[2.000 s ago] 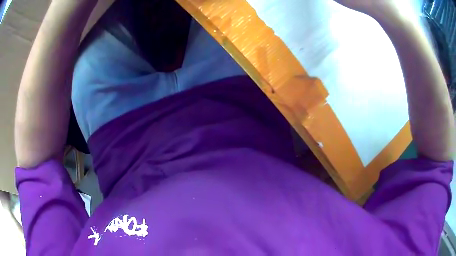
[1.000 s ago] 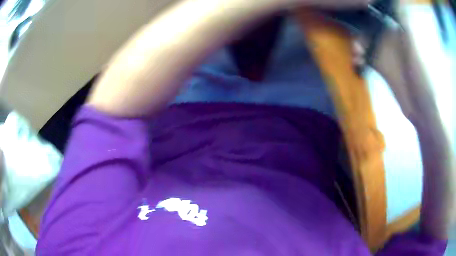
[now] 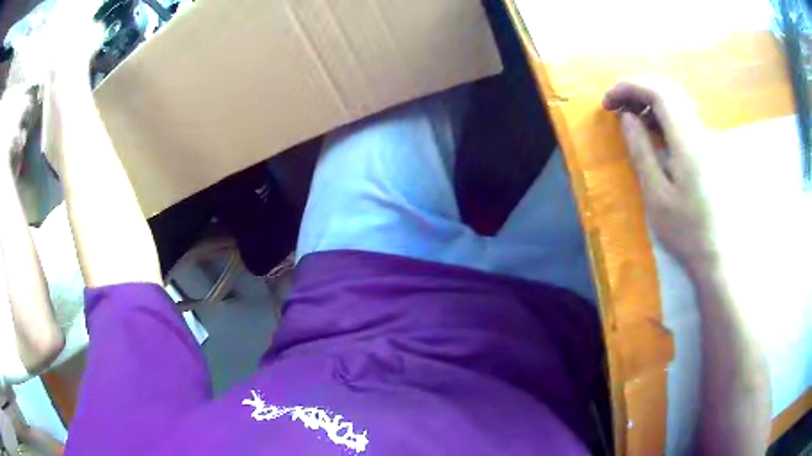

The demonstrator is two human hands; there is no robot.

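Black round-bodied units (image 3: 116, 22) show at the top left, just beyond the open carton's large brown flap (image 3: 303, 89). My left arm reaches up along the flap's left end. My left hand (image 3: 71, 40) is near the top left, beside the units, washed out by glare; its fingers and anything in them cannot be made out. My right hand (image 3: 663, 156) lies over the bench edge, on the orange-brown tape, with fingers loosely bent and apart and nothing in it.
The white-covered bench (image 3: 766, 196), edged with orange-brown tape (image 3: 623, 267), is on the right. Dark glossy plastic (image 3: 797, 53) stands at its far right. Another person's arm (image 3: 27, 285) is close to my left arm. The flap lies over my lap.
My left arm has swung from across my lap to the top left. The dark thing at my right hand is gone from there. The view has shifted, showing more flap and the units.
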